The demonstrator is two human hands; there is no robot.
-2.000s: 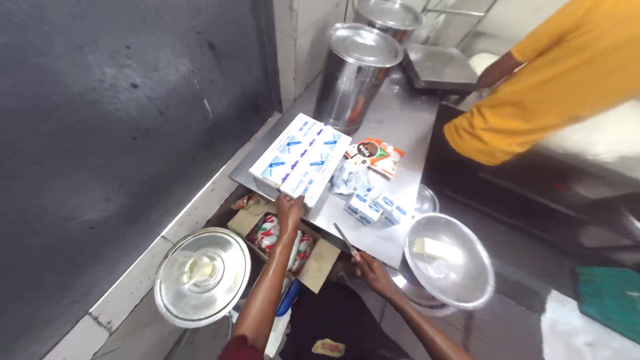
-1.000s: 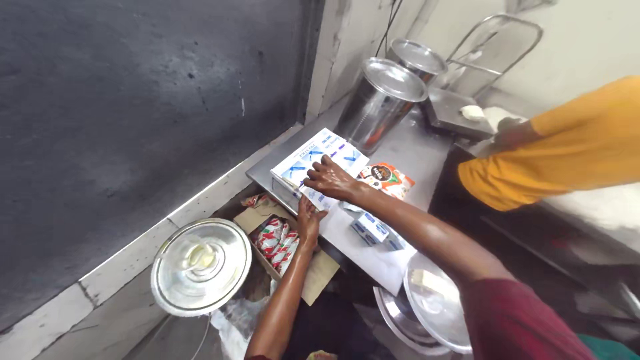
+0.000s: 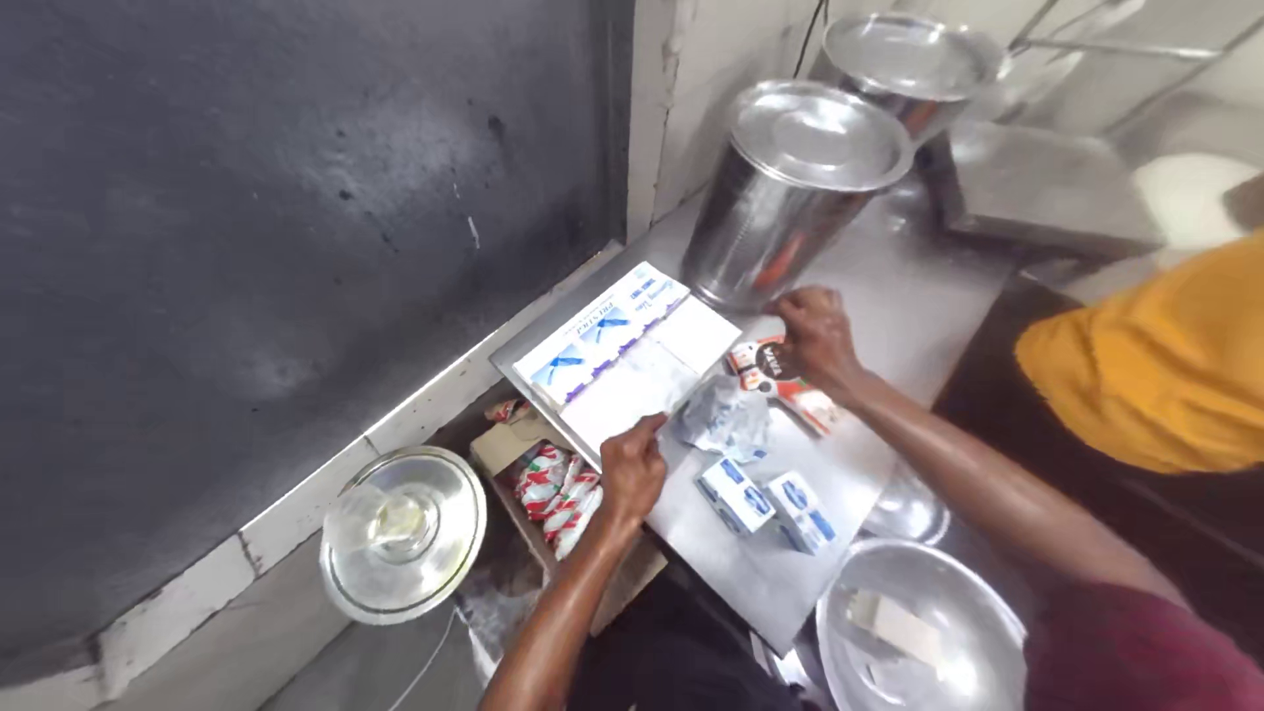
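Observation:
A white and blue cardboard carton (image 3: 632, 346) lies on the steel table; its printed top shows on one half, plain white on the other, with a jagged purple edge between. My left hand (image 3: 634, 469) is at the carton's near right corner, fingers curled; whether it grips the edge is unclear. My right hand (image 3: 818, 336) is over an orange and white packet (image 3: 765, 363), fingers bent, and what it holds cannot be made out. A crumpled clear plastic bag (image 3: 726, 417) lies between the hands. Two small blue and white boxes (image 3: 736, 496) (image 3: 802, 512) sit nearer me.
Lidded steel containers (image 3: 805, 197) (image 3: 908, 69) stand at the back. A steel bowl (image 3: 918, 622) holding a pale block is at lower right. A round steel lid (image 3: 403, 533) and an open box of red-striped packets (image 3: 558, 494) are at left. A person's yellow garment (image 3: 1165, 355) is at right.
My right hand, which held a knife in the earliest frame and was on the carton a second ago, has moved right to the orange packet. Part of the carton's printed top has given way to plain white.

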